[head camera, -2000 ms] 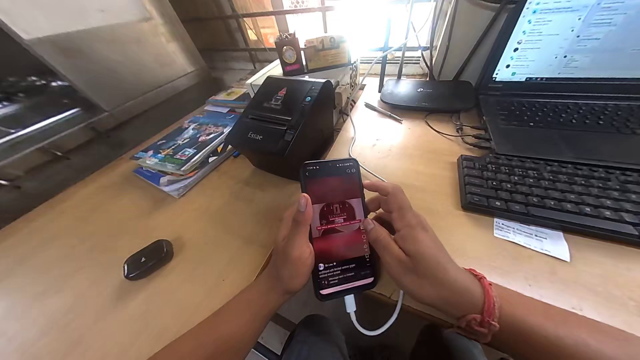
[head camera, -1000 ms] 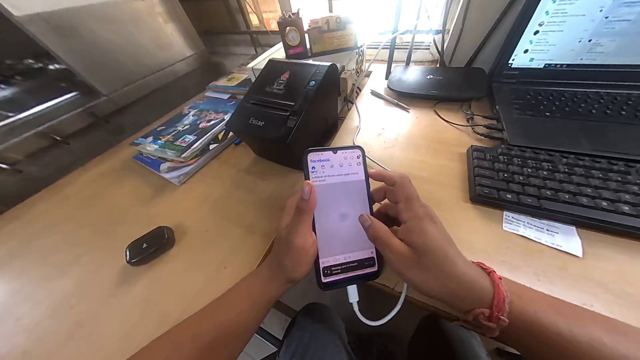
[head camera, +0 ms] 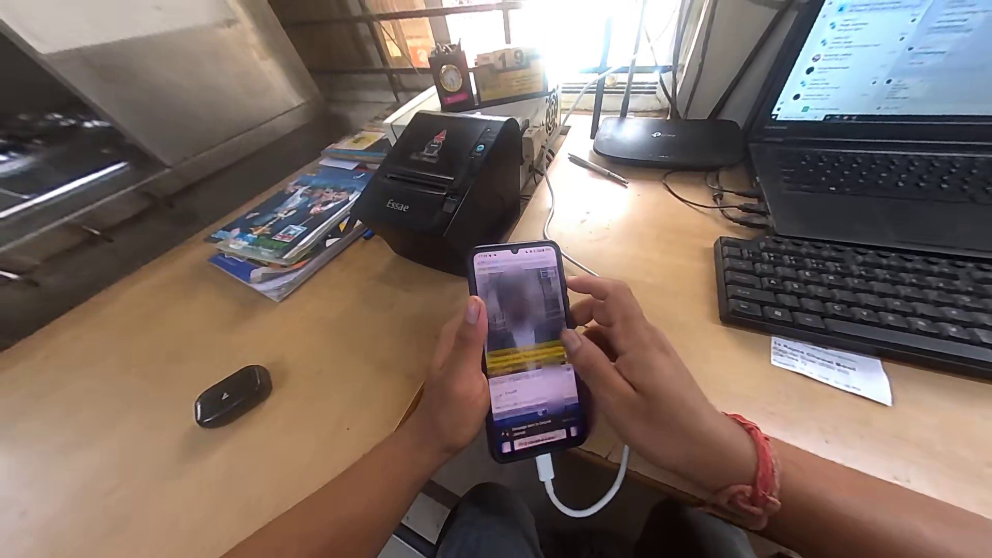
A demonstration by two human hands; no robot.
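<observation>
A black smartphone [head camera: 527, 353] is held upright above the desk's front edge, its lit screen facing me. My left hand [head camera: 457, 380] grips its left side, the thumb along the edge. My right hand [head camera: 643, 380] is at its right side, with the thumb at the screen's edge and the fingers curled beside the case; a red thread bracelet circles that wrist. A white charging cable [head camera: 581, 508] is plugged into the phone's bottom end and loops to the right. The screen shows a picture with a yellow band.
Behind the phone stands a black receipt printer [head camera: 449, 186], with magazines [head camera: 298, 221] to its left. A small black case [head camera: 232, 395] lies on the left. At right are a keyboard [head camera: 852, 298], paper slip [head camera: 829, 368], laptop [head camera: 891, 178], router [head camera: 668, 142] and pen [head camera: 597, 169].
The phone screen has gone from a red picture, through a mostly blank page, to a picture with a yellow band. Both hands have stayed at the phone.
</observation>
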